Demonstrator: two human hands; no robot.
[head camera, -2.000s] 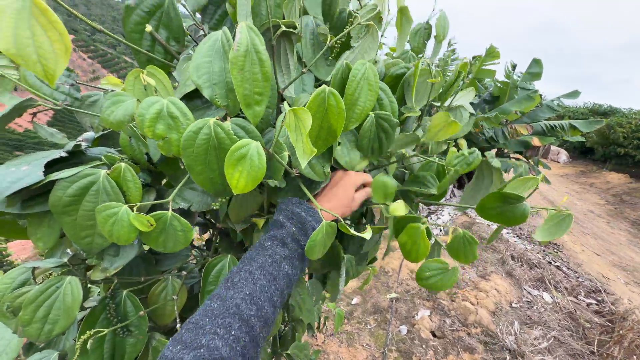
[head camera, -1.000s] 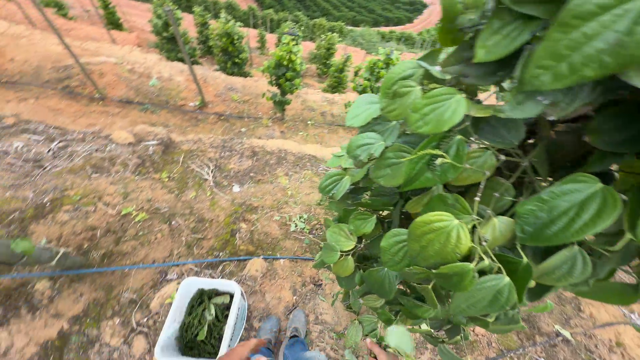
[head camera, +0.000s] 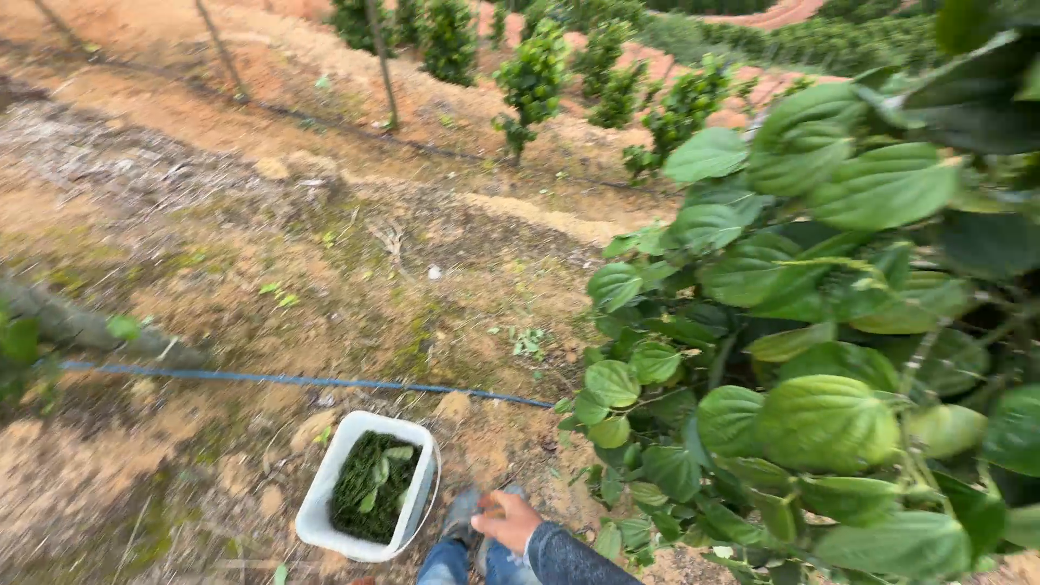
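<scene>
My right hand (head camera: 508, 522), in a dark grey sleeve, is low in the view above my jeans and shoes. Its fingers are slightly bent and apart, with nothing seen in them. Left of it stands a white plastic bucket (head camera: 315, 513) with a wire handle. Inside lie many thin green pepper spikes (head camera: 357, 479) and a few loose leaves. A leafy pepper vine (head camera: 829, 422) fills the right side, apart from the hand. At the bottom edge, a small reddish-brown patch may be part of my left hand; its state cannot be told.
A blue hose or rope (head camera: 301, 379) crosses the ground behind the bucket. A thick post or trunk (head camera: 89, 325) lies at the left. Farther off are thin poles (head camera: 382, 65), a dark line along the soil and rows of young plants (head camera: 532, 77).
Two seconds ago a hand was among the vine's leaves; now my right hand is beside the bucket, off the vine. The view has swung down to the ground.
</scene>
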